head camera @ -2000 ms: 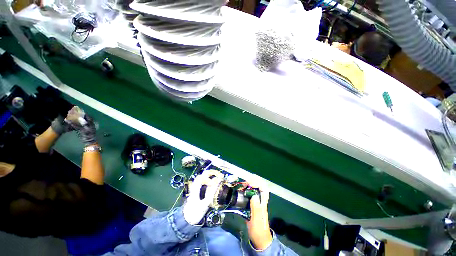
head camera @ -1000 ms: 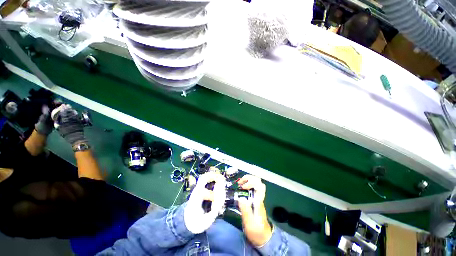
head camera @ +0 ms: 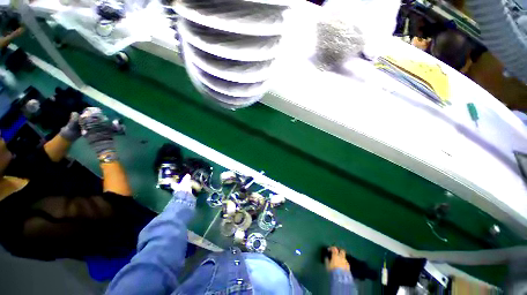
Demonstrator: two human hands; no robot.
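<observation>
My left hand [head camera: 185,185], in a white glove, reaches out to the left at the dark and silver motor units [head camera: 169,173] on the green bench. Its fingers are small and partly hidden, so its grip cannot be told. My bare right hand [head camera: 337,259] is at the black round housings [head camera: 359,266] on the right, with fingers over one; whether it grips is unclear. Between my hands lies a cluster of metal rings [head camera: 240,219], silver round parts [head camera: 256,242] and thin lead wires.
A white rail [head camera: 323,214] separates the bench from the green conveyor [head camera: 346,178], which carries spaced units. A coworker's gloved hands [head camera: 97,128] work at left. A large ribbed duct [head camera: 231,52] hangs overhead. A bag of small parts [head camera: 338,45] and yellow paper [head camera: 425,78] lie on the white shelf.
My hands have moved apart from the unit they held together in front of me. The left went to the left units, the right to the black housings. The ring cluster is now uncovered.
</observation>
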